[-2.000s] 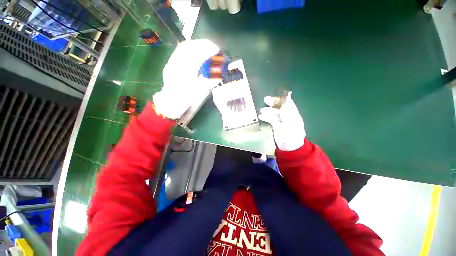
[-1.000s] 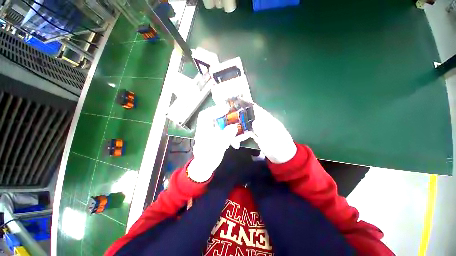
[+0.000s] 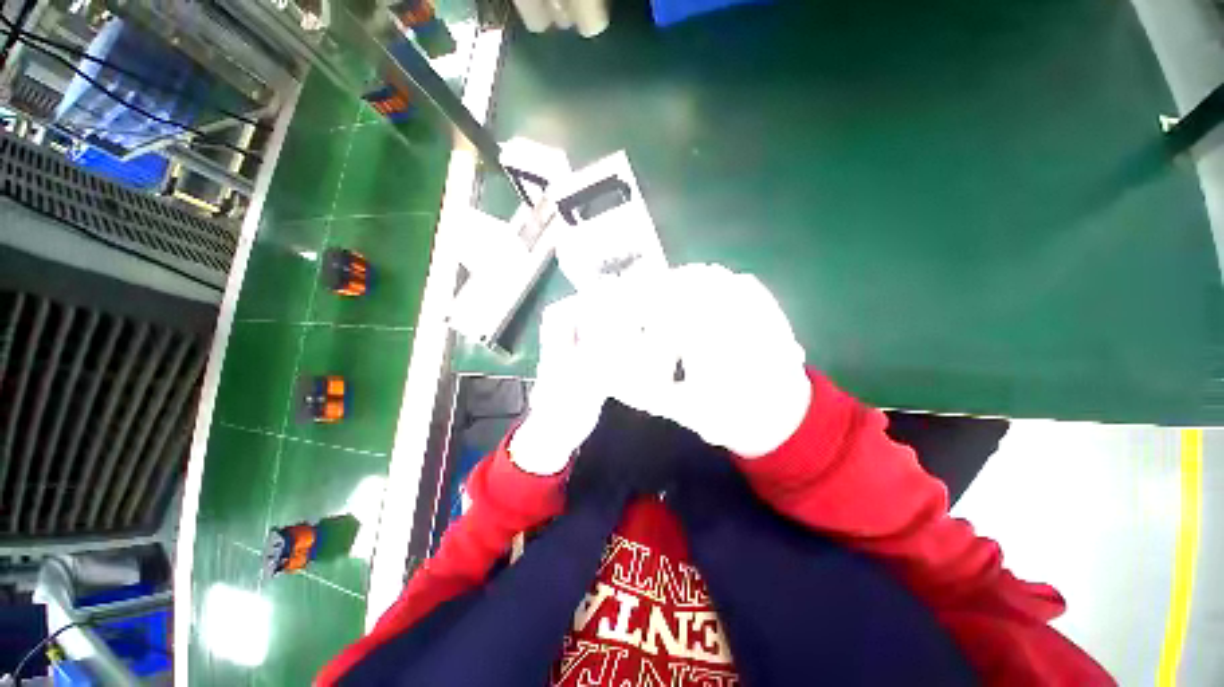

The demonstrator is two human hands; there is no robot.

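Observation:
My left hand (image 3: 567,383) and my right hand (image 3: 736,352), both in white gloves, are pressed together over the bench's front edge. They are closed around the small electrical unit, which they hide almost wholly; only a small dark spot shows between the gloved fingers. The pale assembly fixture (image 3: 619,242) lies just beyond my hands, with a dark rectangular opening at its far end and slots nearer to me. My fingers overlap its near end in the view. A second pale slide block (image 3: 499,275) lies angled to its left.
The green belt conveyor (image 3: 365,201) on the left carries several black and orange units (image 3: 325,399). A metal bar (image 3: 450,114) slants above the bench's left side. Pale cylinders (image 3: 564,14) and a blue bin (image 3: 691,8) stand at the far edge of the green bench (image 3: 913,215).
The unit, seen orange and blue between my hands a second ago, is now covered by the gloves. My right hand has closed over it. The view has shifted slightly.

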